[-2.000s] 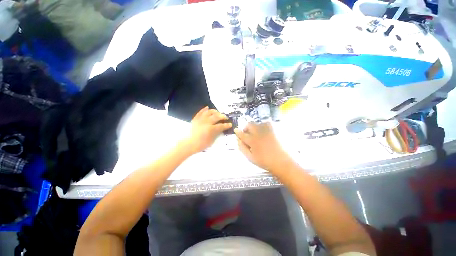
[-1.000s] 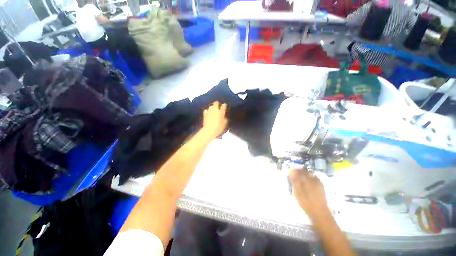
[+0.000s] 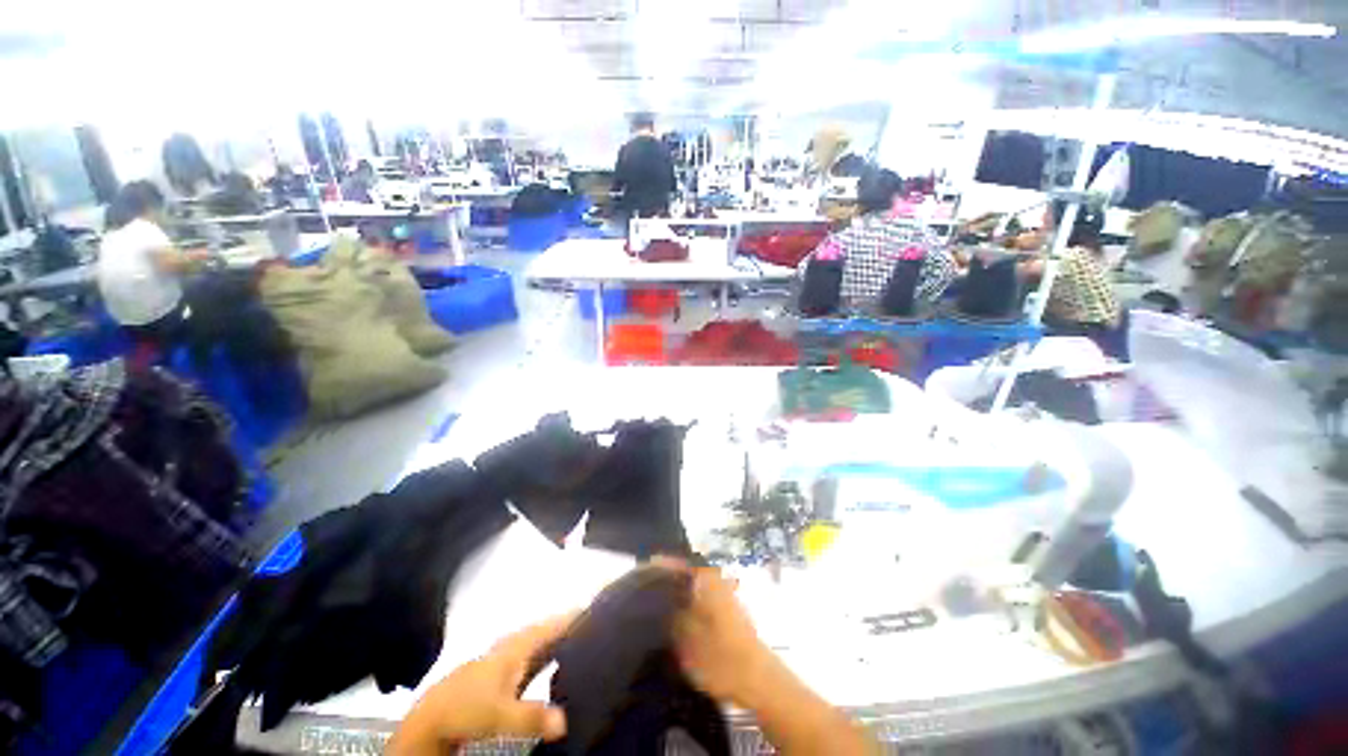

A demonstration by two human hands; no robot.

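A black garment piece (image 3: 614, 657) is bunched between my hands at the table's front, left of the needle area. My left hand (image 3: 495, 687) holds its left side, thumb and fingers apart around the cloth. My right hand (image 3: 717, 635) grips its upper right part. More black cloth (image 3: 399, 554) lies in a heap across the table's left side and reaches up beside the machine. The white sewing machine (image 3: 946, 517) with a blue stripe stands to the right. Its needle area (image 3: 769, 524) is blurred, beside a yellow patch (image 3: 818, 542).
Plaid garments (image 3: 111, 488) fill a blue bin at left. Orange and red rings (image 3: 1082, 626) lie at the bed's right end. A green bundle (image 3: 832, 392) sits behind the machine. Tan sacks (image 3: 348, 332) stand beyond the table. Several people sit or stand at other stations.
The view has lifted to show the room. My left hand has come back from the heap and my right hand has left the needle area; both now hold black cloth at the front.
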